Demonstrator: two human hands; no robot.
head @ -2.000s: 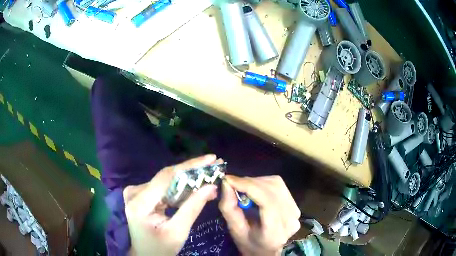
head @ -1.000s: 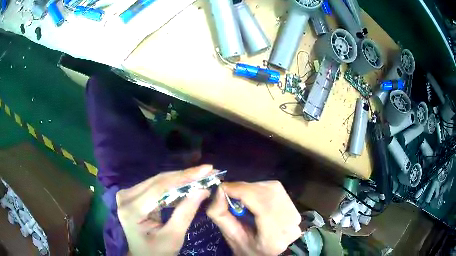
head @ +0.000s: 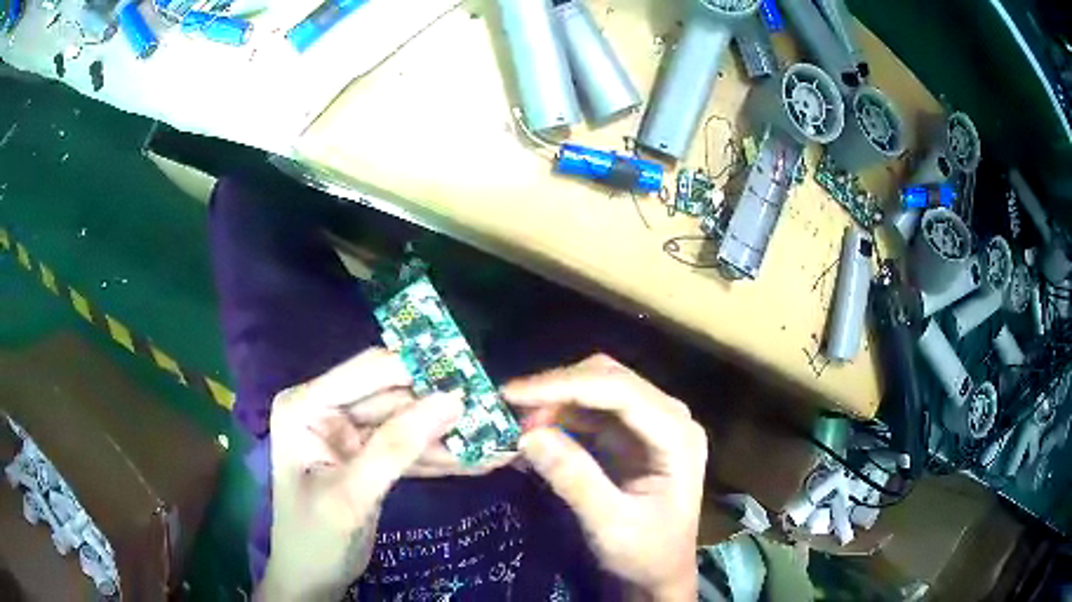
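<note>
A green PCB panel [head: 437, 353] with pale parts is held over my lap, its face towards me, slanting from upper left to lower right. My left hand [head: 353, 453] grips its left side and lower part with thumb on the face. My right hand [head: 617, 459] is at the panel's lower right corner, fingers closed around something small with a bit of red at the fingertips and blue behind them. It looks like the blue cell, mostly hidden by the fingers.
On the brown-covered bench [head: 529, 223] lie a blue cell [head: 609, 168], an open handle shell [head: 758, 218], small boards, wires and several grey fan housings [head: 811, 104]. Black cables [head: 897, 353] hang at the right. Cartons [head: 118, 435] with pale parts stand on the floor at both sides.
The panel was held nearly edge-on and has been turned so its green face shows. The blue cell beside my right fingers is now mostly hidden.
</note>
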